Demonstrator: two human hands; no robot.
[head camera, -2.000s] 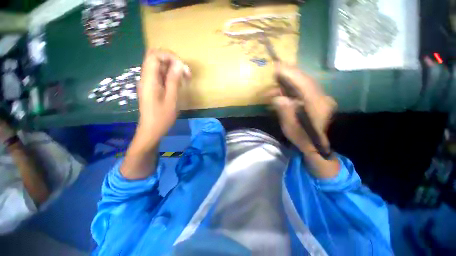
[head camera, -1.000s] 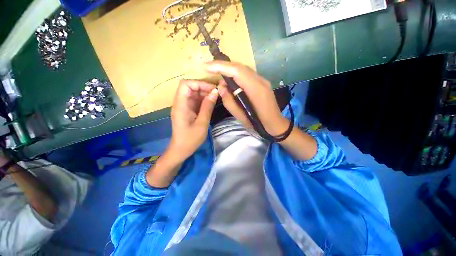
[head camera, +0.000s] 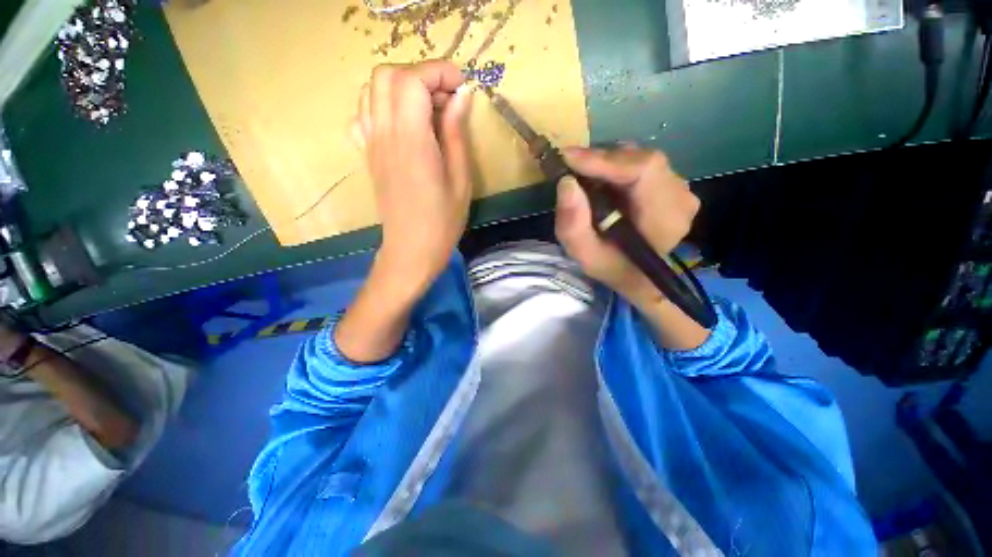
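My right hand (head camera: 625, 212) is shut on the black soldering iron (head camera: 642, 252), its metal barrel pointing up and left. The iron's tip is close to my left fingertips. My left hand (head camera: 416, 163) is over the tan board (head camera: 294, 98), thumb and forefinger pinched together at a tiny part that is too small to make out. A small blue-violet cluster (head camera: 488, 74) lies on the board just right of those fingertips. Thin solder wire (head camera: 324, 196) runs across the board's lower left edge onto the green mat.
Brownish-gold bits (head camera: 419, 31) are scattered at the board's top. Two piles of small round components (head camera: 187, 205) lie left of the board. A white tray (head camera: 740, 44) holds silvery parts at upper right, with black cords (head camera: 931, 65) beyond. A person's arm (head camera: 76, 390) is at left.
My left hand has moved up the board to the blue-violet cluster. My right hand has moved right and apart from my left, with the iron's tip now at the left fingertips.
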